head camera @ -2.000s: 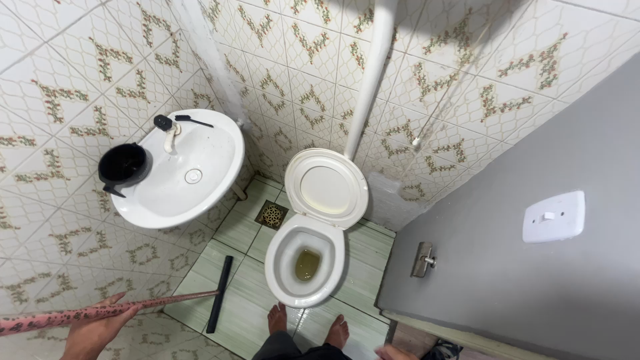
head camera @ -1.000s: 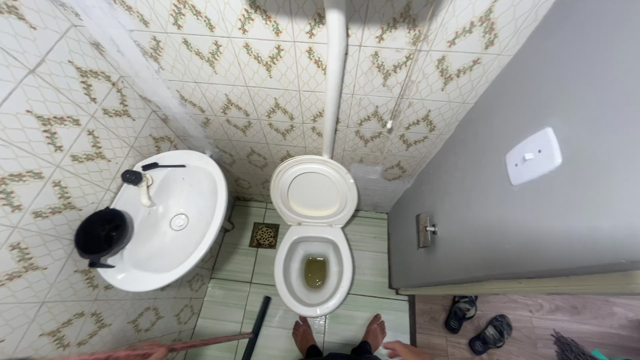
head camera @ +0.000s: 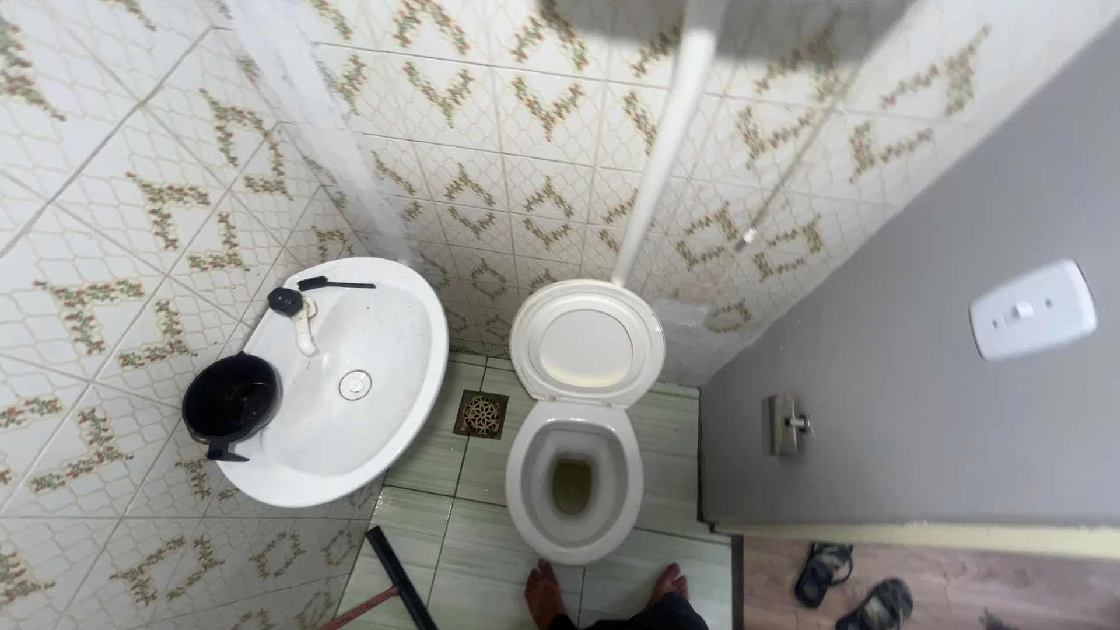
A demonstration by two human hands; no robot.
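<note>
Neither of my hands shows in the head view now. The black head of a floor squeegee (head camera: 398, 577) lies on the green tiles at the lower left, and its reddish handle runs out past the bottom edge. My bare feet (head camera: 545, 595) stand before the white toilet bowl (head camera: 516, 477), whose lid (head camera: 588, 346) is raised; yellowish-brown water (head camera: 572, 486) sits in it. On the white washbasin (head camera: 398, 350) at the left are a black bowl-like container (head camera: 232, 398) with a handle, a faucet (head camera: 304, 332) with a black knob, and a small black brush (head camera: 337, 284).
A square floor drain (head camera: 481, 414) lies between basin and toilet. At the right a grey wall (head camera: 875, 394) bears a switch plate (head camera: 1032, 309) and a metal paper holder (head camera: 787, 424). Dark patterned sandals (head camera: 822, 573) lie on the wood-look floor beyond the threshold. A white pipe (head camera: 665, 157) rises behind the toilet.
Both hands, seen at the bottom edge a second ago, are out of view. My left hand was on the squeegee's handle in the earlier frames. The squeegee head has shifted relative to the toilet.
</note>
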